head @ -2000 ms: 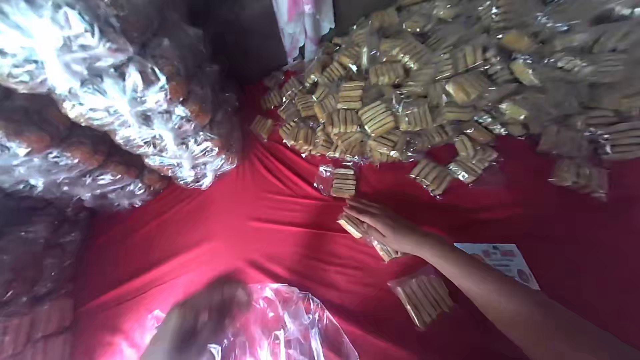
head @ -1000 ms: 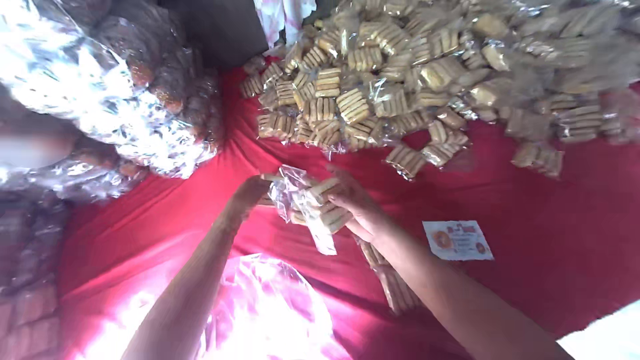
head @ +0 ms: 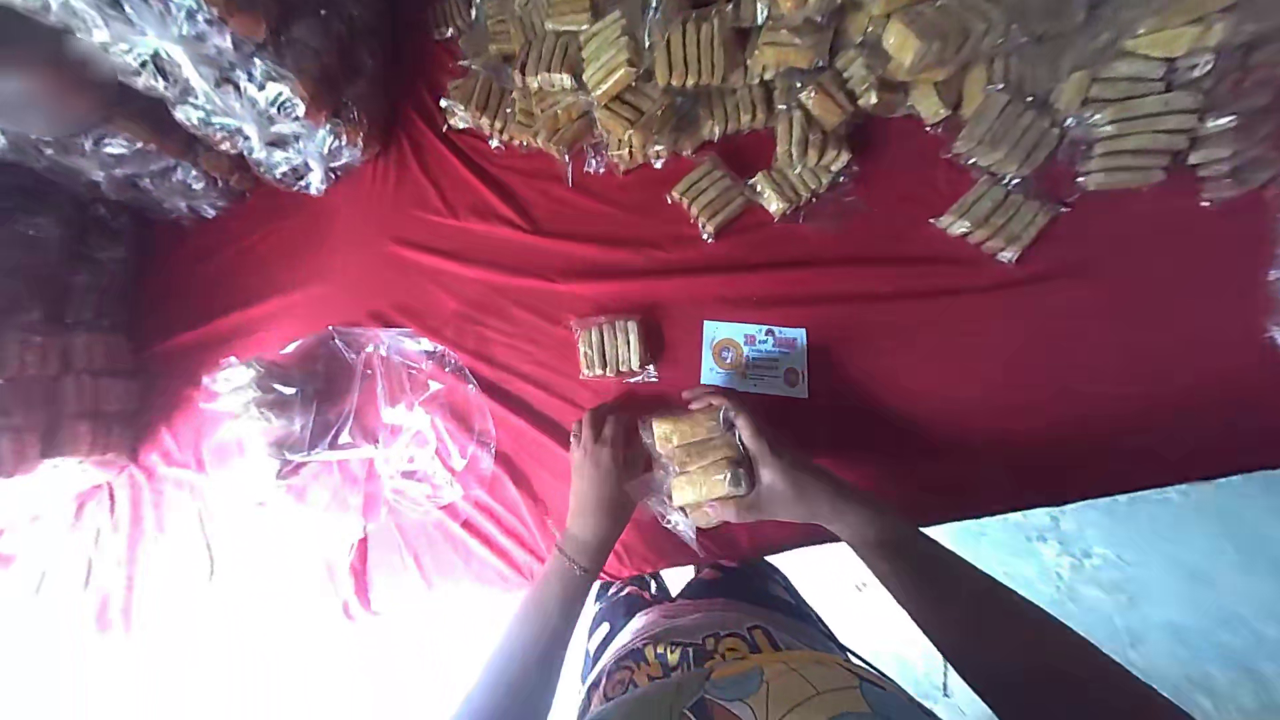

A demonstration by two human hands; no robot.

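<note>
My right hand [head: 775, 480] grips a clear plastic pack of baked sticks [head: 703, 455] from its right side, near the cloth's front edge. At the left of that pack is my left hand [head: 603, 470], its fingers bent near the wrapper; whether they pinch the plastic cannot be told. Just beyond my hands, one more pack of sticks [head: 613, 347] lies flat on the red cloth [head: 520, 270]. A printed card [head: 754, 358] rests to the right of it.
Many packs of sticks [head: 690, 50] are heaped along the far side. A large clear plastic bag [head: 390, 410] lies at the left. Full shiny bags [head: 270, 110] stand at the back left, beside stacked packs [head: 60, 390]. The cloth's front edge is near my body.
Both hands have come nearer my body with a pack in the right one. A single pack now lies on the cloth beyond them. The view has shifted and tilted down.
</note>
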